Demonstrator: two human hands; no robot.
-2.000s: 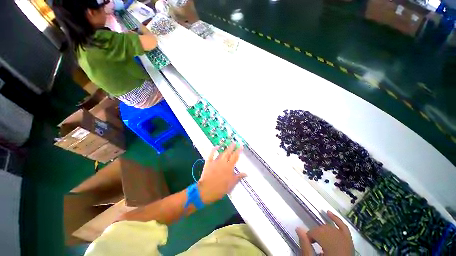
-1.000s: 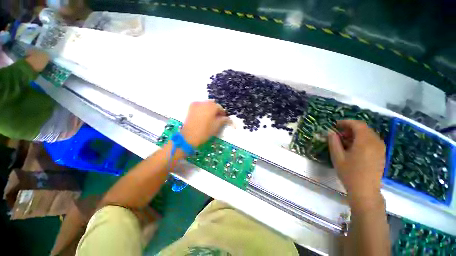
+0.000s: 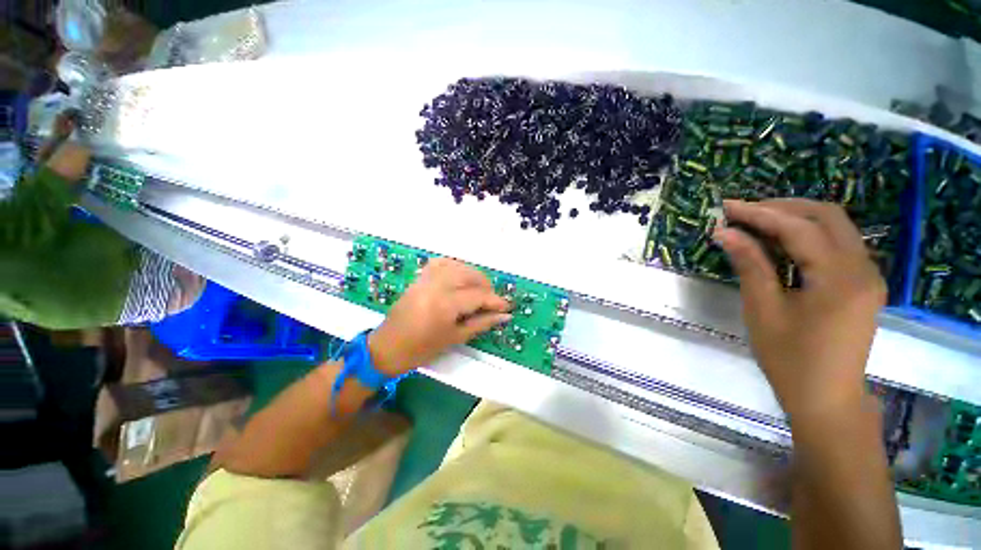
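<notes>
A green circuit board panel (image 3: 369, 269) dotted with mounted components lies in the conveyor rails. My left hand (image 3: 443, 308), with a blue wrist strap, is over the middle of the panel, thumb and fingertips together; whether a part is between them cannot be told. My right hand (image 3: 801, 279) is over the near left part of the large green capacitors (image 3: 818, 161), thumb and forefinger pinched on a small pale-ended piece, likely a large capacitor. The small dark capacitors (image 3: 549, 140) lie in a pile behind the panel.
A blue-rimmed parts bin (image 3: 915, 220) stands at the right edge. Conveyor rails (image 3: 667, 400) run along the near side of the bench. Another circuit board panel (image 3: 961, 451) is at the lower right. Another worker's green sleeve (image 3: 43, 236) shows at the left, near a blue stool (image 3: 231, 326).
My left hand has moved from beside the dark pile onto the panel. My right hand stays at the green capacitors. The view has shifted, and the panel appears higher.
</notes>
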